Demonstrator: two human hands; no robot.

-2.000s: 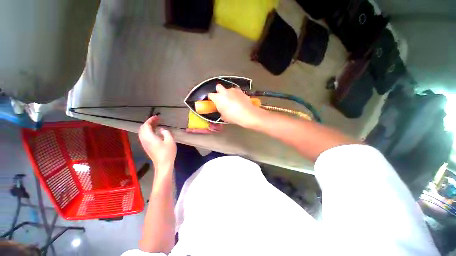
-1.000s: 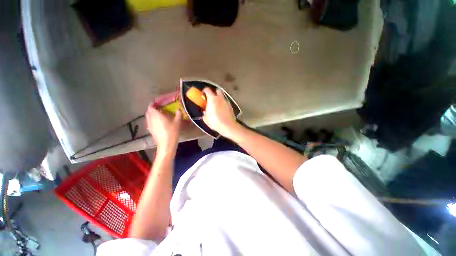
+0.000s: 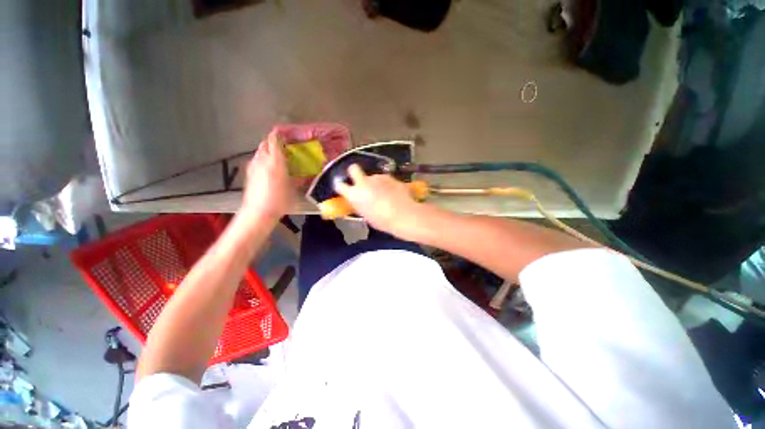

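Note:
The pocket piece [image 3: 334, 134] lies pink side up near the front edge of the table, with the yellow template [image 3: 305, 158] on it. My left hand [image 3: 270, 180] is at the left edge of the piece, fingers over its border; whether it grips or only presses is hidden. My right hand [image 3: 375, 198] is shut on the steam iron [image 3: 362, 166] by its orange handle. The iron's pointed tip is at the lower right of the piece, close to the template. A thin black cord loop [image 3: 180, 175] runs left from my left hand to the table corner.
Dark pocket pieces [image 3: 417, 12] lie at the far side, with dark cloth [image 3: 615, 42] at the far right. A pale ring [image 3: 528, 92] is on the table cover [image 3: 470, 109]. The blue-green hose [image 3: 549, 173] and yellow-tan cable run right. A red basket [image 3: 159, 260] stands below left.
The iron has turned from pointing away to pointing left, its handle now nearer me. The pink piece and template are more exposed. My left hand has moved to the piece's left edge. The view has shifted.

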